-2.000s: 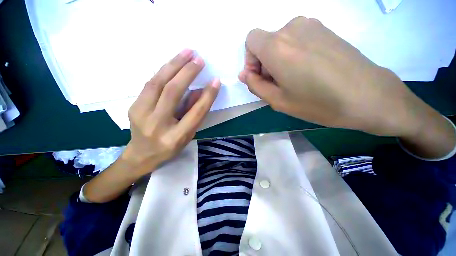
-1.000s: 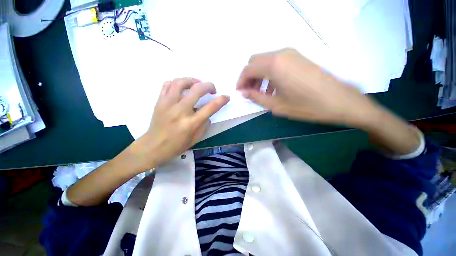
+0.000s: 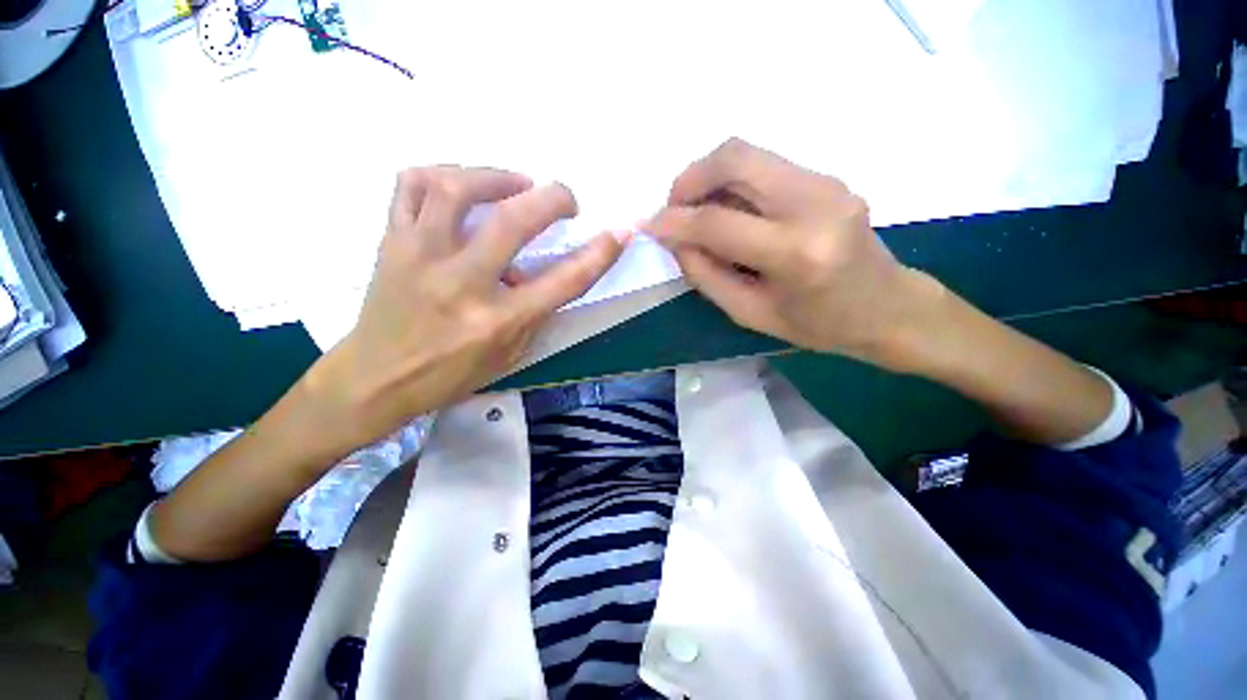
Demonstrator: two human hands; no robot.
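Plain white card sheets (image 3: 821,82) lie in a pile in front of me. My left hand (image 3: 479,274) rests on their near part with its fingers bent and spread; a small white paper flap or panel shows between them. My right hand (image 3: 793,253) is just to its right, fingers curled and thumb and index pinched together at the near edge. The fingertips of both hands meet there. Whether a thin strip is between them cannot be told. A green circuit board (image 3: 323,25) with dark wires and a round white part (image 3: 226,30) lie at the top left of the pile.
A white tape roll (image 3: 34,41) is cut off at the top left corner. Stacked panels (image 3: 34,294) stand at the left edge. The dark-green table (image 3: 151,376) ends close to my body. Crumpled white plastic (image 3: 349,492) is below its edge. More papers show at the far right.
My right hand has moved left and its fingertips now meet those of my left hand. The white bit seen by my right fingers no longer shows. The camera view has shifted.
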